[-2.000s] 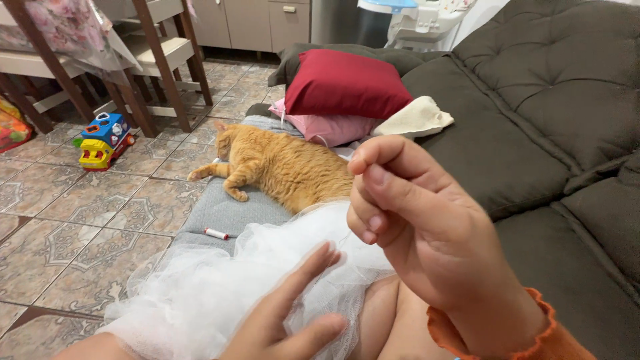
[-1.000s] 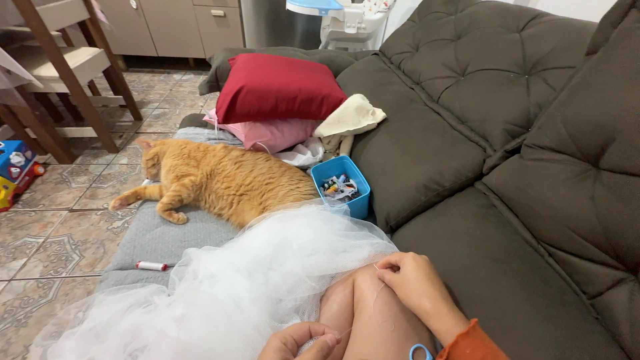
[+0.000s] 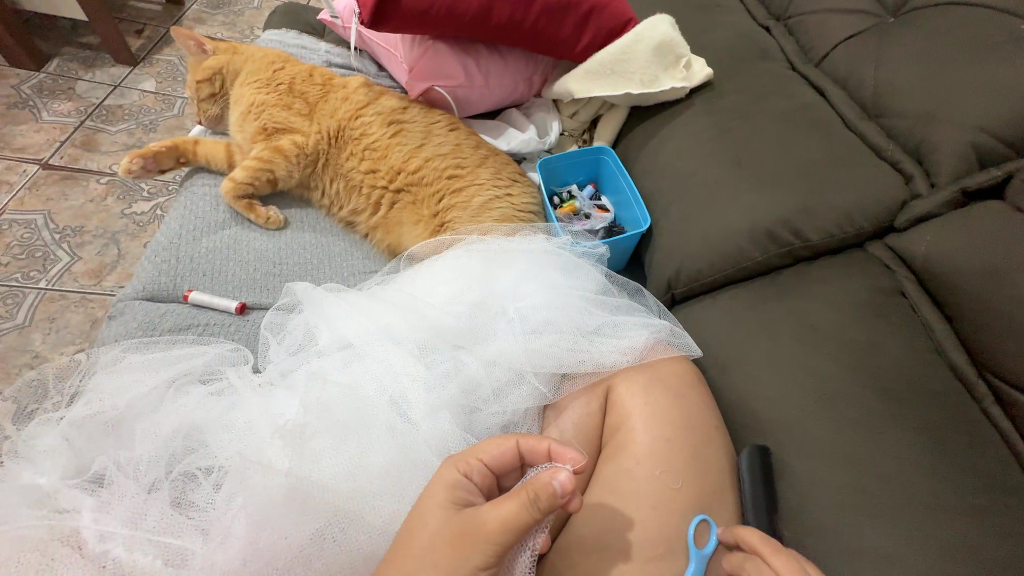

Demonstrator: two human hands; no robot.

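White tulle [image 3: 384, 352] spreads over my lap and the seat. My left hand [image 3: 512, 504] pinches a gathered edge of it between thumb and fingers, and a fine thread loops at the fingertips. At the bottom edge, my right hand [image 3: 760, 552] touches the light blue handle of what looks like scissors [image 3: 702, 540]; the rest of them is out of view, so the grip cannot be judged. A black cylindrical object [image 3: 758, 490] lies beside my thigh. A spool of white thread with red ends [image 3: 214, 302] rests on the grey cover.
An orange cat [image 3: 368, 152] lies on the grey cover [image 3: 184, 248]. Next to it stands a blue plastic box [image 3: 636, 220] holding small sewing-type items. Behind are a pink cushion [image 3: 472, 72], a red cushion [image 3: 512, 24] and a cream cloth [image 3: 640, 68]. Dark sofa cushions [image 3: 760, 176] fill the right side.
My right hand has moved down from above my knee to the blue handle at the lower edge. My left hand now pinches the tulle. The view has shifted downward.
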